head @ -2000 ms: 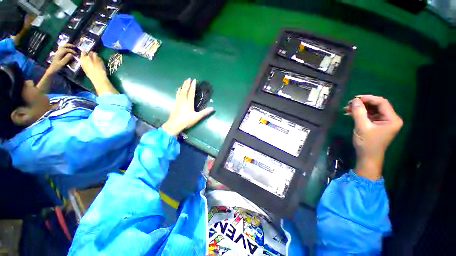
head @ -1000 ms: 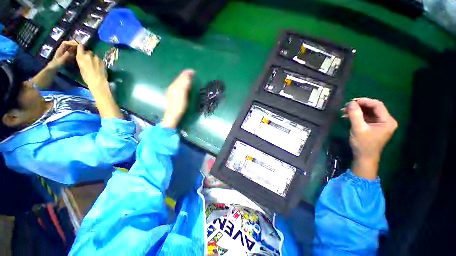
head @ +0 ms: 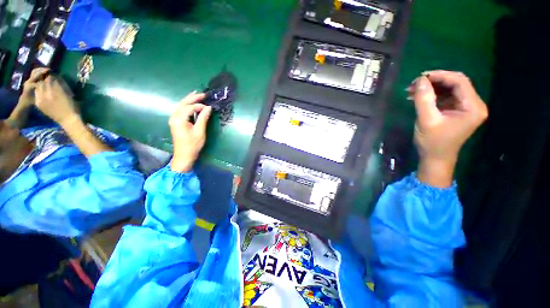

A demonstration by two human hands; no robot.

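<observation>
A dark foam tray point(head: 252, 180) lies in front of me with four phone frames in its slots. The two lower frames look bright inside; the two upper ones are partly dark. Each shows an orange flex tab. My left hand point(head: 188, 129) has curled fingers at the left edge of a pile of small black parts point(head: 223, 90); whether it grips one cannot be told. My right hand point(head: 449, 117) is raised right of the tray, thumb and index finger pinched on a tiny part point(head: 412, 90), mostly hidden by the fingertips.
A second dark pile point(head: 391, 161) lies right of the tray. At left, a co-worker in a blue smock point(head: 72, 186) works by more phone trays point(head: 36, 39). Nearby are a blue bag or bin point(head: 84, 25), a bag of light parts point(head: 123, 36) and a small tan heap point(head: 85, 68).
My left hand was spread at the black pile, drew back left of it, and is now at its edge with fingers curled. My right hand keeps its pinch. The whole view has shifted.
</observation>
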